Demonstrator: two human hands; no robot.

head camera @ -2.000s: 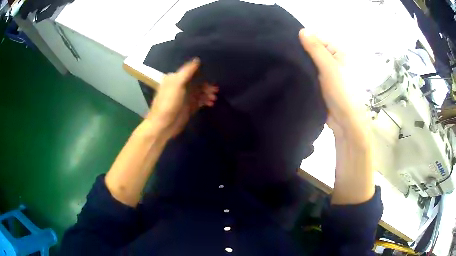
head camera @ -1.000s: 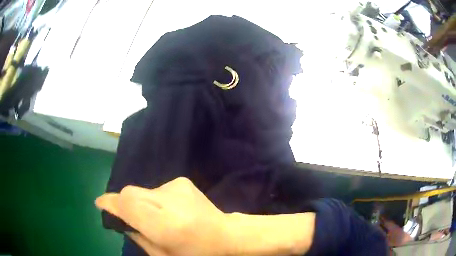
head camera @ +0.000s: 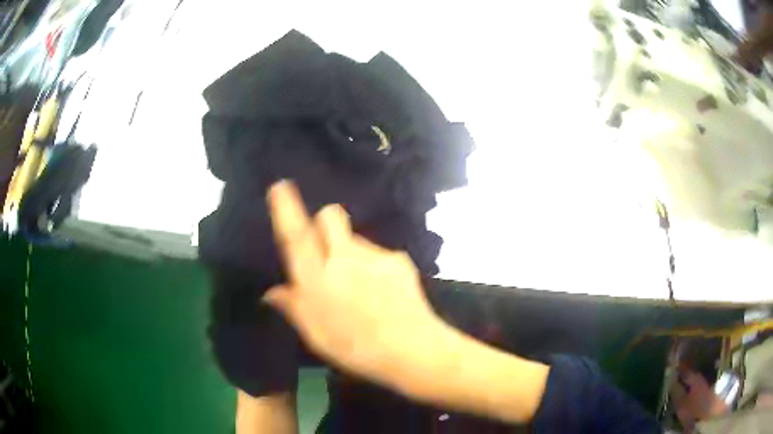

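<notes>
A dark navy-black garment (head camera: 288,127) lies bunched on the white machine table, and its lower part hangs over the front edge. A thin pale-gold metal ring (head camera: 381,139) shows as a small crescent in its folds. My right hand (head camera: 339,288) is over the lower part of the cloth, slightly blurred, with index finger extended and thumb apart. Whether its fingertips touch the cloth is unclear. My left wrist (head camera: 266,415) shows at the bottom edge; the left hand is hidden by the hanging cloth.
The white table (head camera: 542,220) has its front edge right of the garment. An off-white sewing machine (head camera: 695,136) stands at the right. A dark item (head camera: 59,191) lies at the left table end. Green floor (head camera: 127,331) is below. A yellow-framed cart (head camera: 750,329) is at lower right.
The cloth has bunched up and shifted slightly left, and less of the ring shows. My right hand has moved up and right, its fingers now spread. My left wrist has come into view.
</notes>
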